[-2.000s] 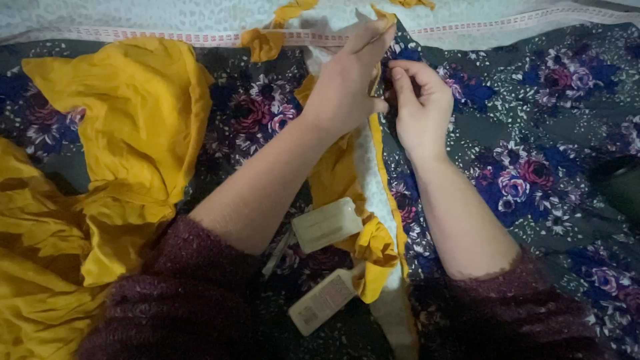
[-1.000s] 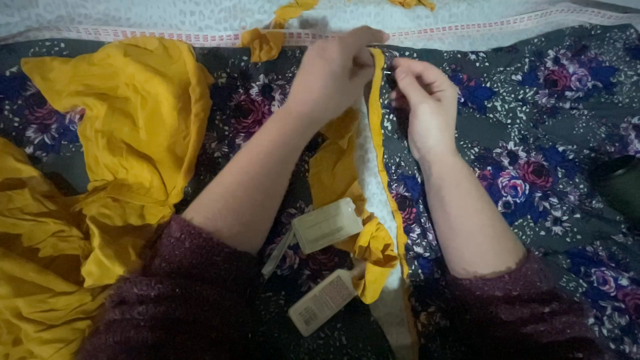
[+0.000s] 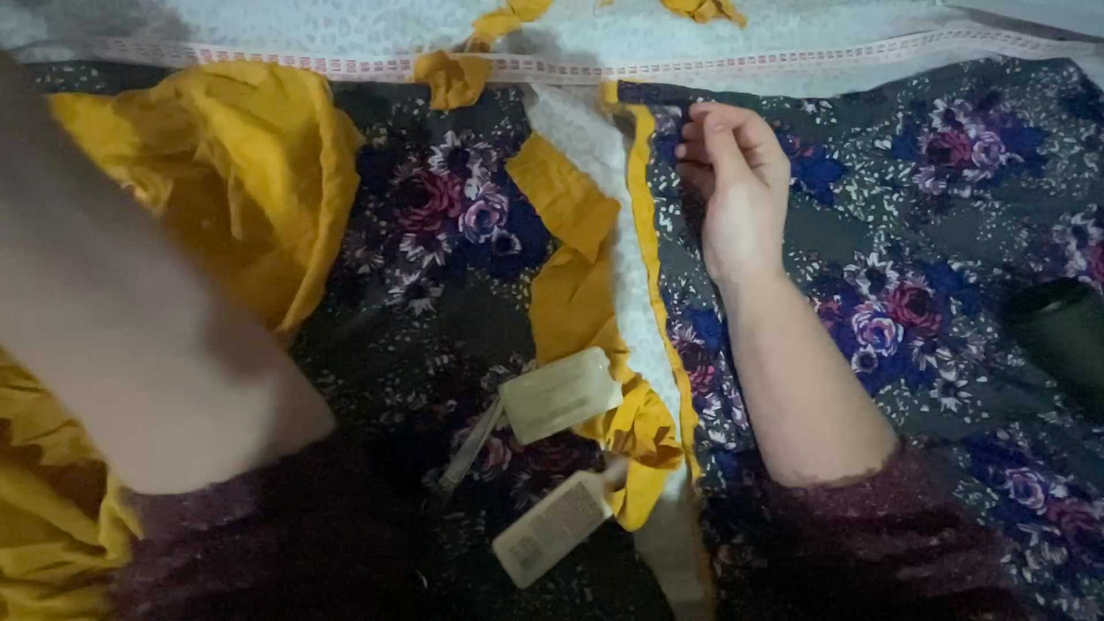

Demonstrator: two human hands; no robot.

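My right hand (image 3: 737,177) rests on the dark floral fabric (image 3: 862,224), fingers curled beside a narrow yellow strip (image 3: 642,172) along the fabric's edge; whether something small is pinched in them cannot be made out. My left forearm reaches blurred to the upper left, and the left hand itself is out of the frame. Left of the strip lie folded yellow fabric pieces (image 3: 573,293) on pale patterned cloth (image 3: 595,129). Two tags, a pale green one (image 3: 561,395) and a beige one (image 3: 552,528) with writing, lie below them.
A tape measure (image 3: 733,65) runs across the top edge of the floral fabric. Crumpled yellow fabric (image 3: 250,155) lies at left, partly under my left forearm. Small yellow scraps (image 3: 453,78) lie near the tape. A dark cylindrical object (image 3: 1056,336) is at the right edge.
My left hand has let go of the strip's top end and moved left out of view. My right hand stays close to the strip's upper part.
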